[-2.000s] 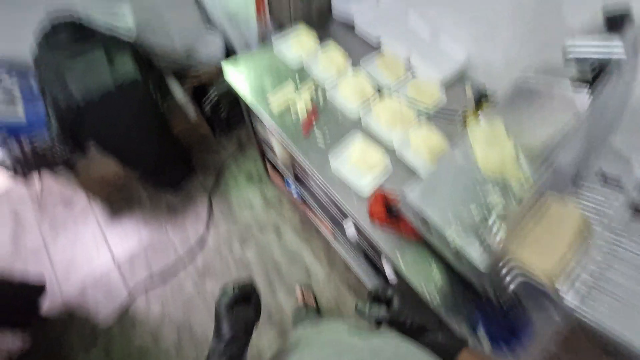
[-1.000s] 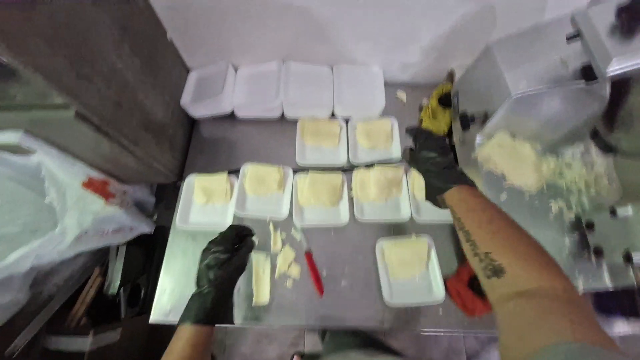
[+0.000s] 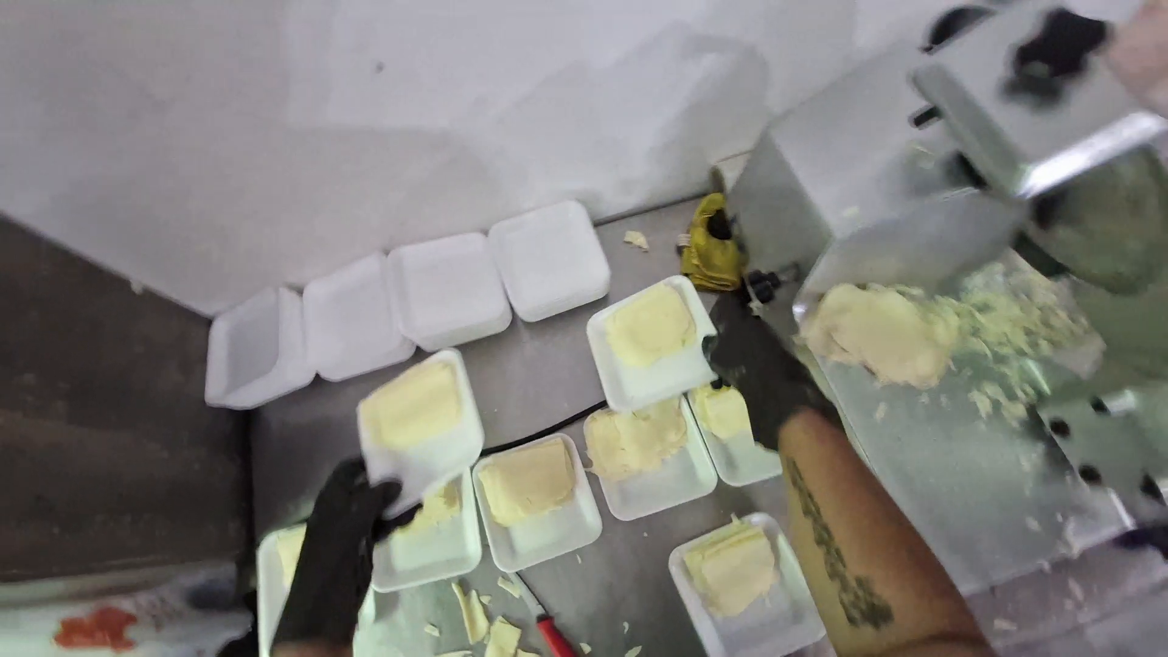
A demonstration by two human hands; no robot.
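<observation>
My left hand point(image 3: 351, 520), in a black glove, grips the lower edge of a white foam tray point(image 3: 438, 456) with a slab of sliced cheese point(image 3: 415, 406) on it, tilted above the row of trays. My gloved right hand point(image 3: 753, 365) holds the right edge of another foam tray point(image 3: 630, 379) bearing cheese slices point(image 3: 650, 326). Beneath both lies a row of trays with cheese, among them one in the middle point(image 3: 547, 543) and one beside it point(image 3: 671, 493). A further filled tray point(image 3: 794, 630) stands nearer the front. Fingertips of the right hand are partly hidden.
Stacks of foam trays point(image 3: 452, 292) stand along the wall. A red-handled knife point(image 3: 554, 634) and cheese scraps point(image 3: 502, 634) lie at the front. A metal slicer point(image 3: 922, 456) with cheese point(image 3: 881, 333) is on the right, beside a yellow cloth point(image 3: 712, 251). Part of another person's hand point(image 3: 1141, 55) shows top right.
My left hand has moved from beside the cheese scraps to a filled tray and lifted it. My right hand now holds a filled tray. The view has shifted and tilted.
</observation>
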